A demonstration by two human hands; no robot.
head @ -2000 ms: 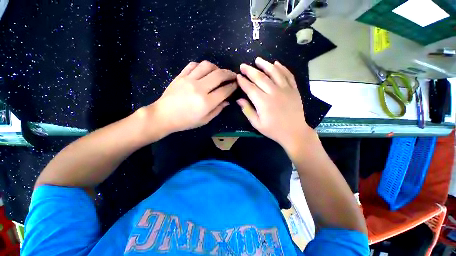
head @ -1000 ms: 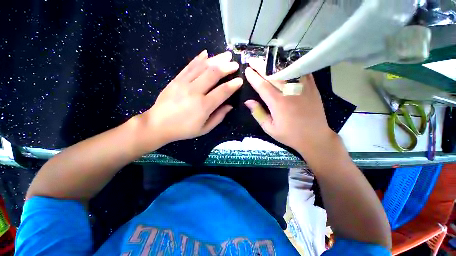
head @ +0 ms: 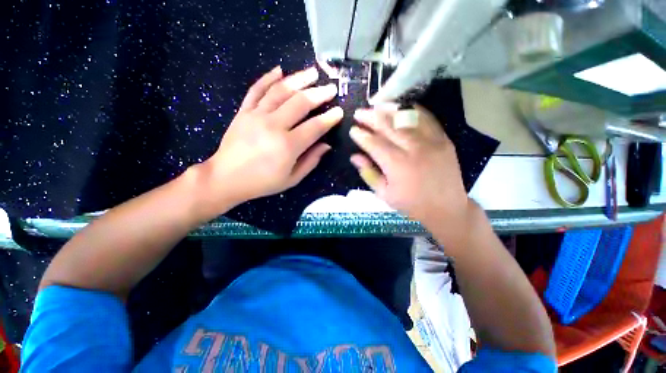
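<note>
A black fabric panel with white glitter specks [head: 182, 80] covers the table under the cream-white sewing machine head [head: 339, 29]. My left hand [head: 274, 138] lies flat on the fabric, its fingertips just left of the presser foot [head: 343, 86]. My right hand [head: 412, 164] rests on the fabric right of the foot, fingers slightly bent and a little blurred. Neither hand visibly grips the cloth. The needle is too small to make out. A pointed corner of the fabric shows to the right of my right hand.
Scissors with yellow-green handles [head: 573, 171] lie right of the machine, beside a slim dark tool [head: 610, 178]. The green ruler-marked table edge [head: 350, 223] runs in front. A blue basket [head: 584, 273] and an orange-red crate or stool [head: 635, 284] are below right.
The machine head now fills more of the top of the view. Both hands have moved up to the presser foot with the fabric. Over the last second, my right fingers have drawn back slightly.
</note>
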